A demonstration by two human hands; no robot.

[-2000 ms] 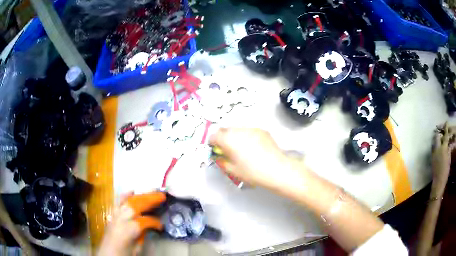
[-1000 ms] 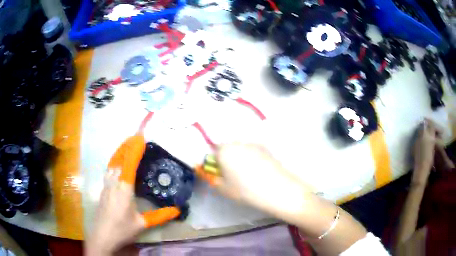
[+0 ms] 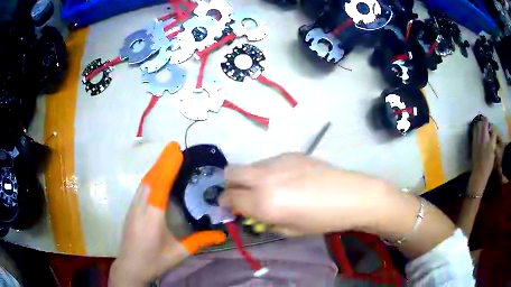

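My left hand [image 3: 162,216], with orange finger cots on thumb and finger, grips a black housing [image 3: 193,157] at the bench's front edge. A silver ring board [image 3: 198,193] lies in the housing's mouth, its red lead [image 3: 242,246] hanging toward me with a white plug at the end. My right hand [image 3: 269,193] has its fingertips on the board's right side. The yellow-and-black screwdriver handle [image 3: 255,225] shows under my right palm, and its metal shaft [image 3: 319,138] sticks out beyond the hand, pointing away up-right.
Loose ring boards [image 3: 162,78] with red leads lie beyond my hands. Dark housings [image 3: 28,73] pile at left beside an orange tape strip [image 3: 64,151]. Housings with white rings [image 3: 404,111] stand at right. Blue bins [image 3: 101,10] are at the back. Another person's hands [image 3: 483,147] are at far right.
A silver ring board with red lead now lies in the housing, which showed its reflector face before. My right hand has come over onto it. The view has shifted, so the loose boards sit higher in the picture.
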